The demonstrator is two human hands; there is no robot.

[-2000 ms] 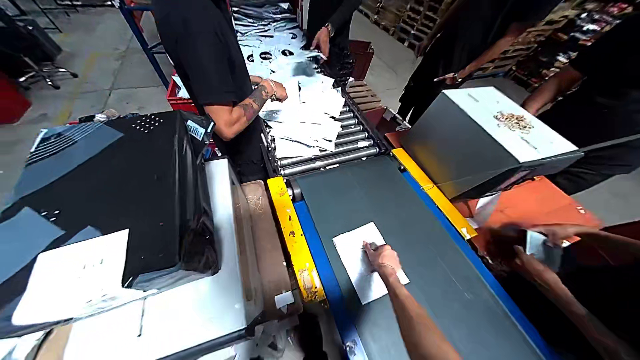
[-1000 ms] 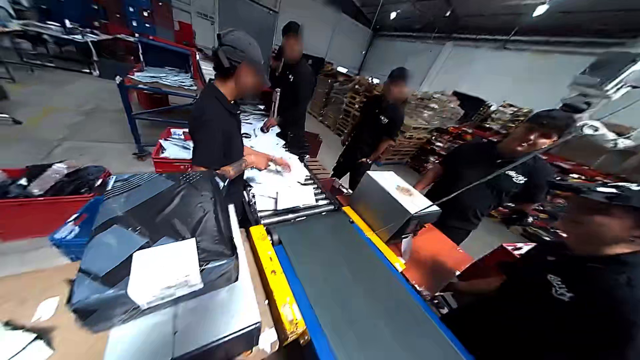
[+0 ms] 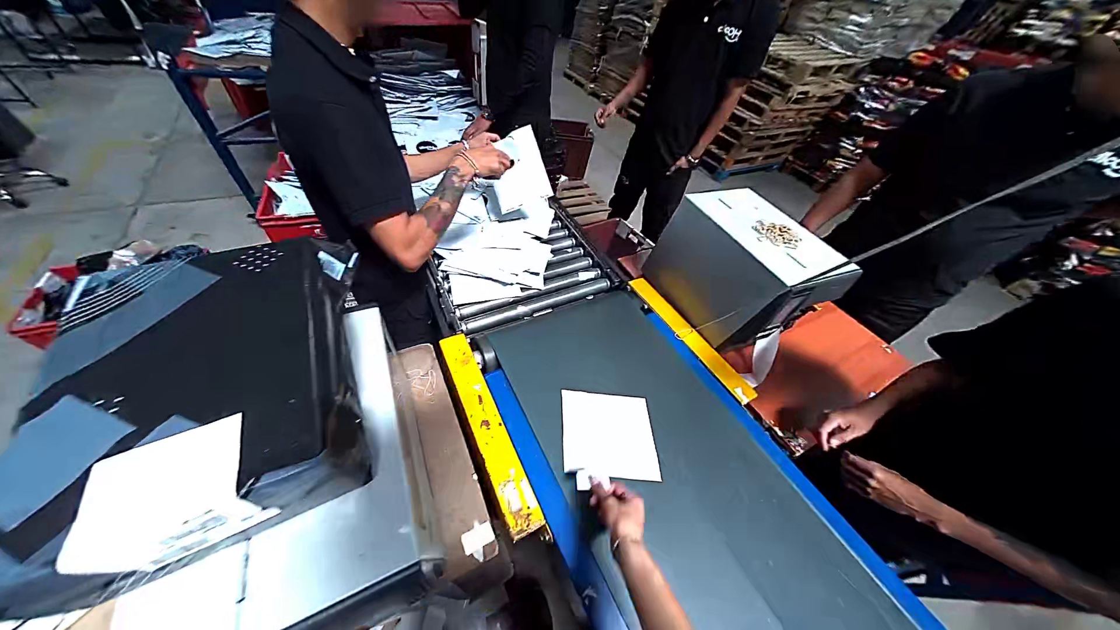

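Observation:
My right hand (image 3: 619, 512) reaches in from the bottom over the dark conveyor belt (image 3: 744, 525). Its thumb and fingers pinch a small white paper piece (image 3: 588, 480). Just beyond the fingertips, a flat white sheet or envelope (image 3: 610, 435) lies on the belt, its near left edge by the small piece. My left hand is out of view.
Rollers (image 3: 542, 302) bearing a pile of white packets (image 3: 494, 258) continue past the belt. A co-worker there handles a white packet. Left stands a black-wrapped package (image 3: 236, 350) beside a yellow rail (image 3: 490, 437). Right are a grey box (image 3: 744, 262), an orange bin (image 3: 831, 359) and co-workers' hands.
My right hand, out of view one second ago, is over the belt again. A white sheet lies on the belt, which held none then. The view has tilted back down.

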